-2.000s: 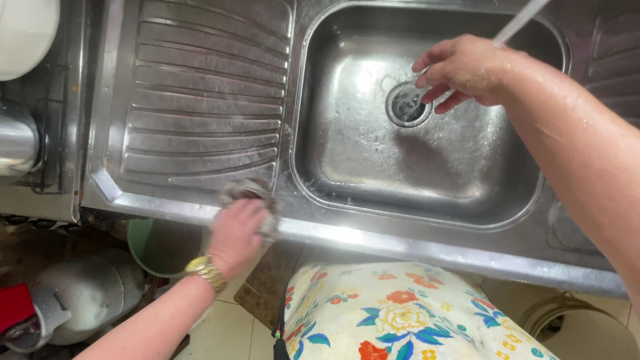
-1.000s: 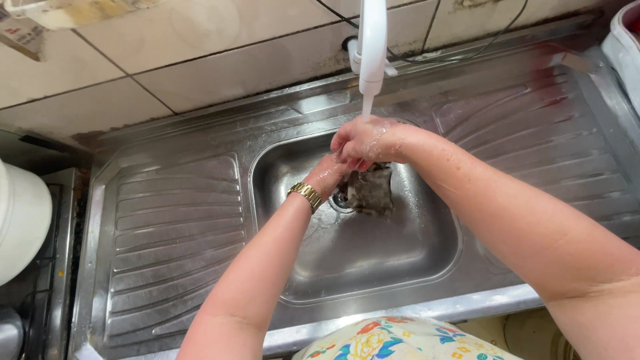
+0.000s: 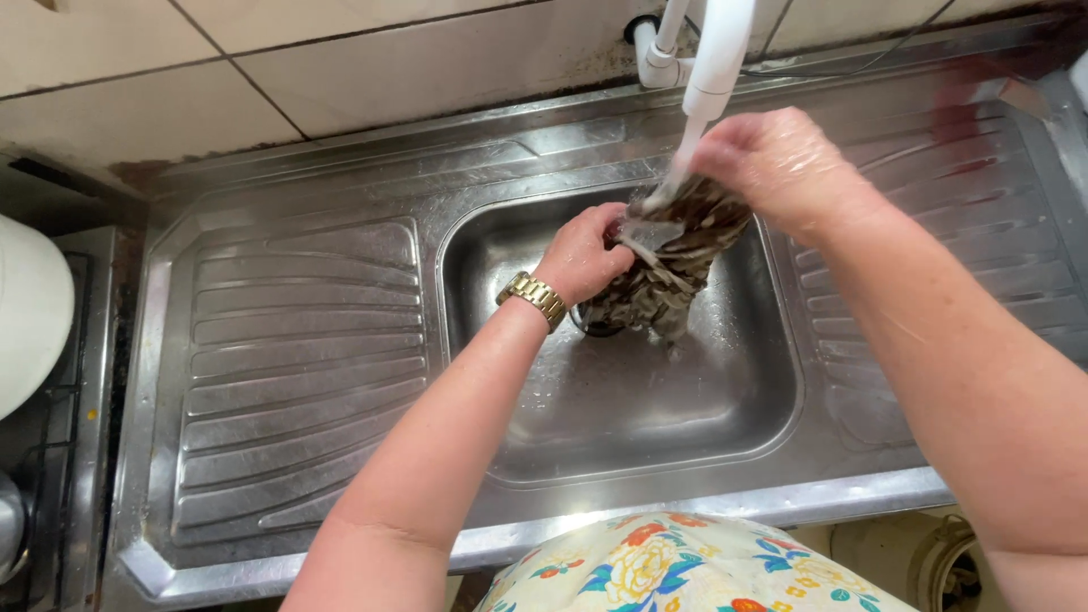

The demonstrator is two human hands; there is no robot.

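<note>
A wet, dark brown and grey cloth (image 3: pixel 671 272) hangs spread between my two hands over the basin of a stainless steel sink (image 3: pixel 646 425). My left hand (image 3: pixel 591 251), with a gold-coloured watch on its wrist, pinches the cloth's left edge. Higher and to the right, my right hand (image 3: pixel 761 166) grips its upper edge; the fingers are blurred. Water runs from the white faucet (image 3: pixel 718 68) onto the cloth between the hands. Part of the drain (image 3: pixel 599 330) shows below the cloth, the rest being covered by it.
Ribbed drainboards flank the basin, the left one (image 3: pixel 306 365) and the right one (image 3: pixel 943 255). A tiled wall (image 3: pixel 408 68) rises behind. At far left a white pot (image 3: pixel 30 314) stands on a stove (image 3: pixel 81 357). A reddish object blurs at the upper right.
Two seconds ago my left hand pressed the cloth on the sink's front left edge; it then came into the basin. Since one second ago my hands have moved apart, stretching the cloth under the water.
</note>
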